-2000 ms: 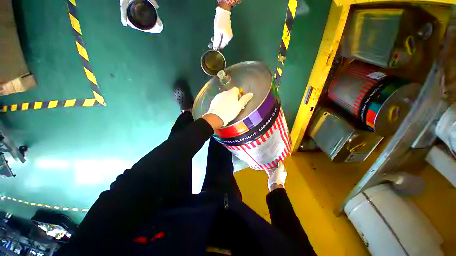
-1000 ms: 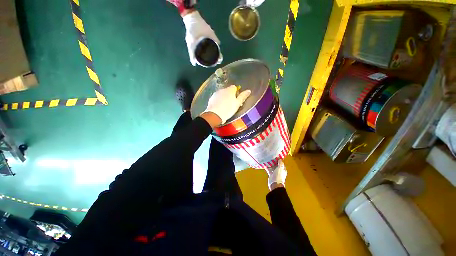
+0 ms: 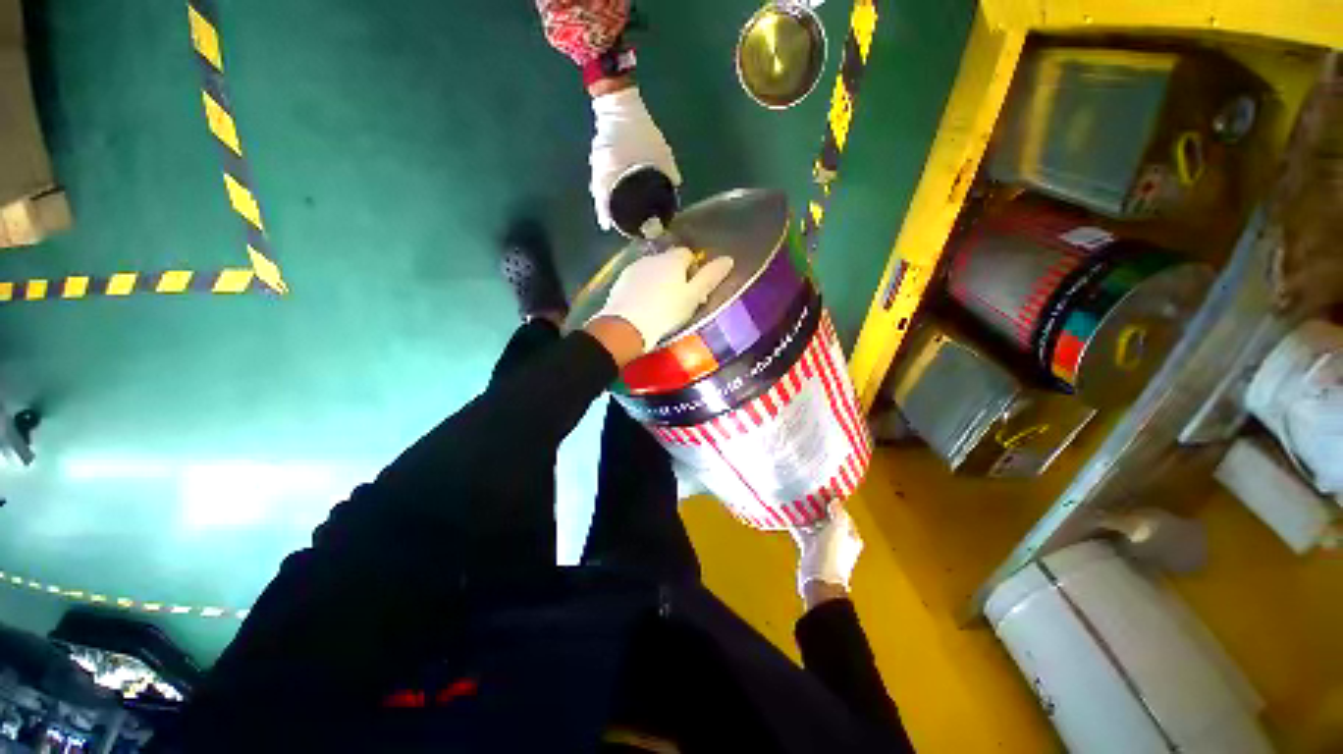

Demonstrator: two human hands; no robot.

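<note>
A large drum (image 3: 781, 427) with red-white stripes, black and rainbow bands and a silver top is tilted away from me. My left hand (image 3: 661, 301), in a white glove, lies on the silver top with its fingers over the handle area. My right hand (image 3: 829, 551), also gloved, holds the drum's bottom edge. Another person's gloved hand holds a dark metal cup (image 3: 644, 198) right at the drum's small spout (image 3: 654, 228). A second metal cup (image 3: 781, 56), yellowish inside, is held at the top by a barely visible hand.
At the right, an open yellow cabinet (image 3: 931, 192) holds another striped drum (image 3: 1031, 280), rectangular metal cans (image 3: 965, 401) and a large white container (image 3: 1127, 648). Yellow-black tape (image 3: 233, 177) marks the green floor. A carton (image 3: 27, 133) stands at the left edge.
The yellowish cup has moved from the spout to the upper right. The dark cup has come down to the spout. The drum's bottom has risen, then lowered slightly toward me; my hands keep their hold.
</note>
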